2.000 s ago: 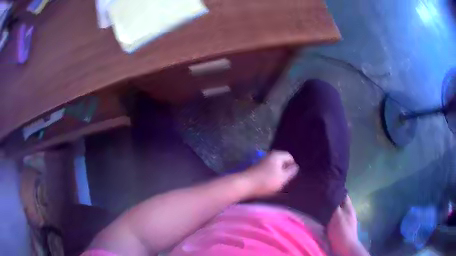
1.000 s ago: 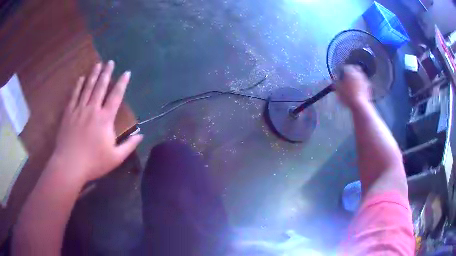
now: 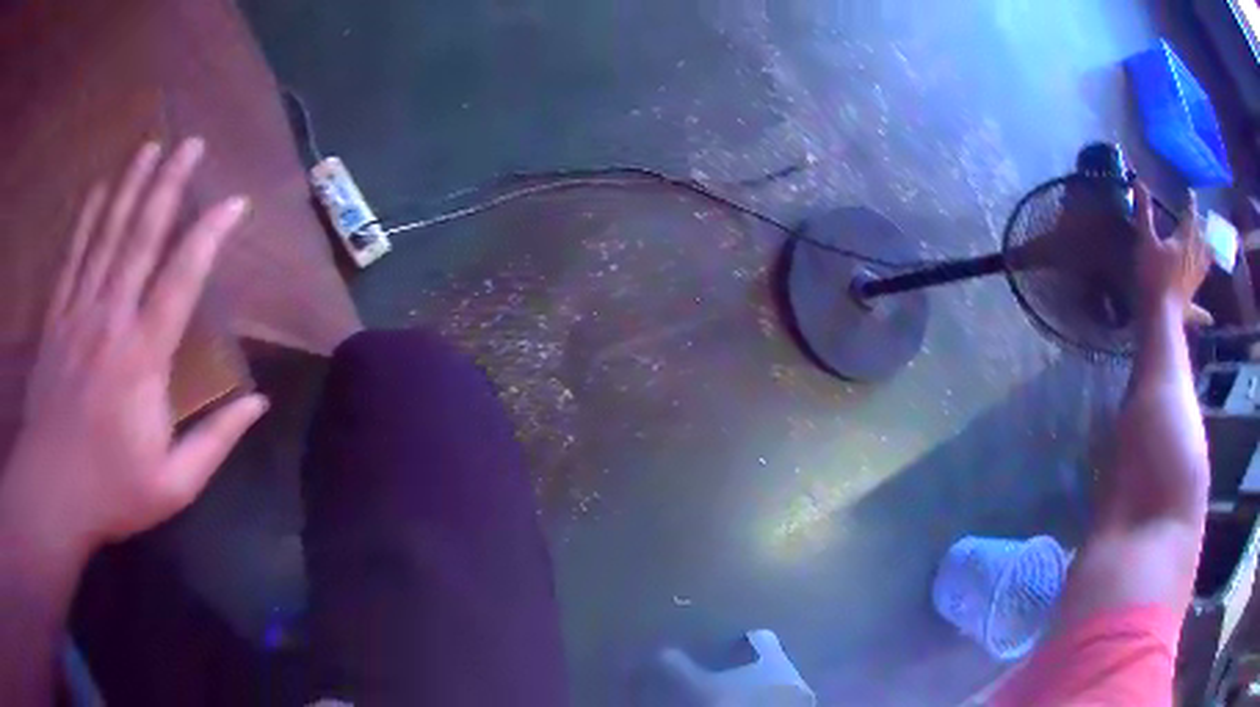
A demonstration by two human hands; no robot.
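The electric fan (image 3: pixel 940 276) stands on the floor at the right, with a round black base, a thin pole and a round cage. My right hand (image 3: pixel 1172 263) is at the right side of the fan cage with its fingers spread. Whether it grips the cage cannot be told. My left hand (image 3: pixel 125 345) lies flat with fingers apart on or just over the desk (image 3: pixel 263 180) at the left and holds nothing.
A white power strip (image 3: pixel 351 211) lies beside the desk, with a cable running to the fan base. A blue bin (image 3: pixel 1177 113) is at the upper right. A white basket (image 3: pixel 1000 591) is at the lower right. Shelving lines the right edge.
The view has shifted; the fan cage has turned and my right hand has moved from its near side to its far right side. The power strip and basket now show fully. The papers are out of view.
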